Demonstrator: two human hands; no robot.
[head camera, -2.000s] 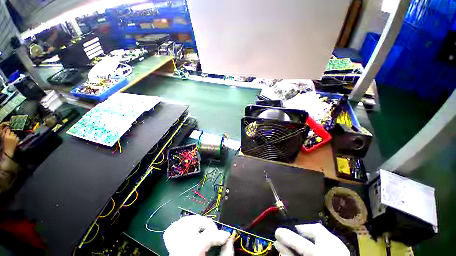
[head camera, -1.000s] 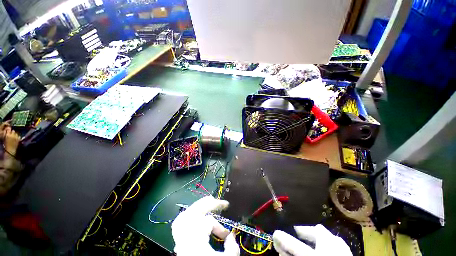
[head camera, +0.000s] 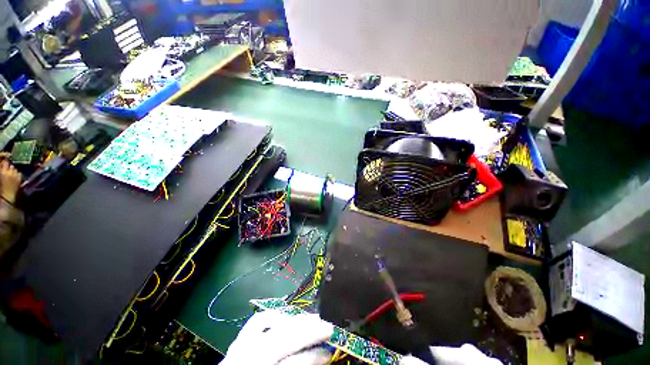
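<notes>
A green circuit board strip (head camera: 363, 347) lies at the bottom centre, cut off by the lower edge. My left hand (head camera: 281, 341), in a white glove, is over the strip's left part and grips it; the fingers are partly hidden. My right hand (head camera: 460, 355), also white gloved, shows only as a small piece at the bottom edge near the strip's right end; its fingers cannot be made out. A yellow wire shows under the strip. The soldering iron (head camera: 393, 294) and a red curved handle (head camera: 399, 301) lie crossed on the black pad (head camera: 342, 264).
Black sheet stack (head camera: 142, 235) with pale green panels (head camera: 153, 148) at left. Wire box (head camera: 264, 216), solder spool (head camera: 308, 192) and loose wires ahead. Fan (head camera: 410, 182), red tray (head camera: 479, 187), round holder (head camera: 514, 299) and soldering station (head camera: 599, 292) at right. A person's hand (head camera: 8, 180) at far left.
The board strip is turned flatter, with more of its green face showing. My left hand now covers its left part. My right hand has dropped mostly out of the picture. The view has shifted slightly.
</notes>
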